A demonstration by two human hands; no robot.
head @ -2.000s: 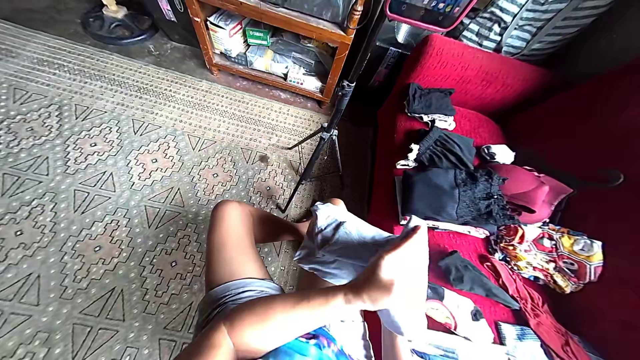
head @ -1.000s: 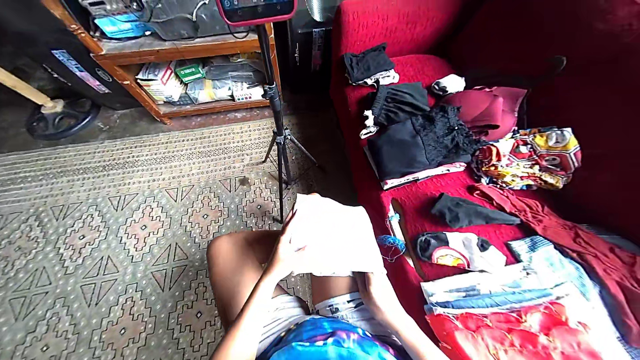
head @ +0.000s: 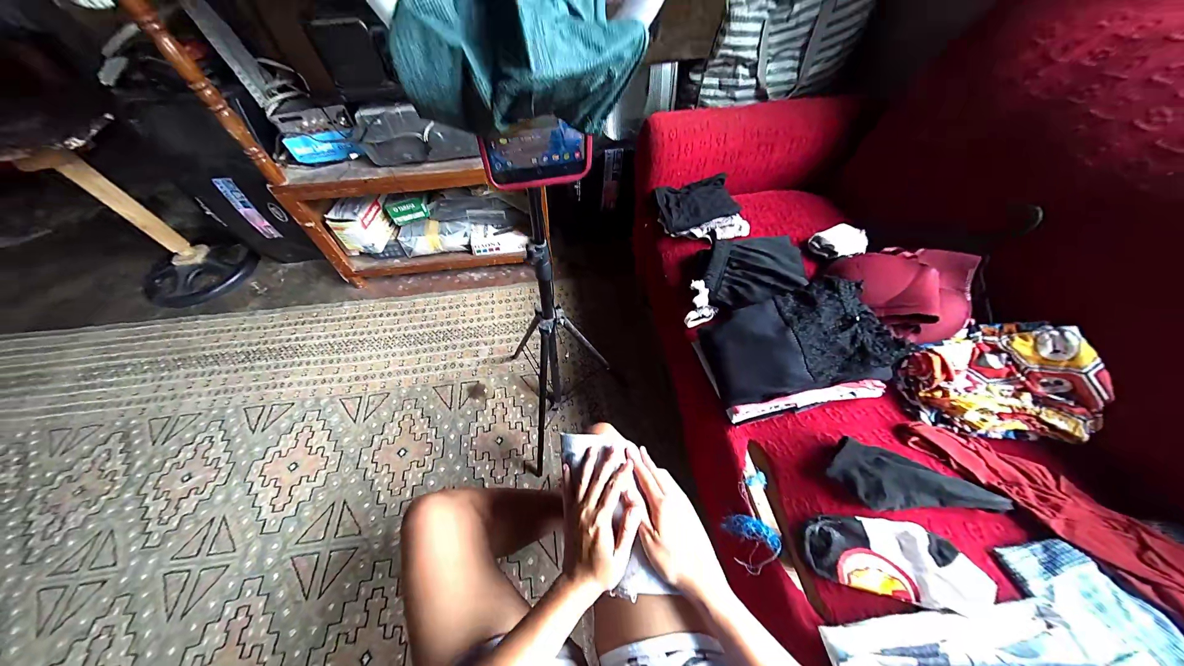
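A folded white cloth (head: 575, 448) lies on my thigh, a narrow flat bundle. My left hand (head: 597, 523) rests flat on top of it with fingers spread. Beside it, my right hand (head: 659, 513) presses on the right part of the same cloth, and the fingertips of both hands nearly meet. Neither hand grips it; both lie palm down. To the right, on the red sofa (head: 666, 370), are a folded black garment (head: 749, 356), a black cloth (head: 911, 476) and a white, black and red printed piece (head: 888, 560).
A phone (head: 536, 155) on a black tripod (head: 546, 324) stands ahead, under a hanging teal cloth (head: 518, 60). Behind it is a wooden shelf (head: 398, 180). Further along the sofa lie maroon bras (head: 916, 287) and a multicoloured garment (head: 1013, 379). Patterned flooring (head: 231, 462) extends left.
The white cloth, spread out between my hands a second ago, is now a smaller folded bundle on my thigh. Both hands have come together on top of it.
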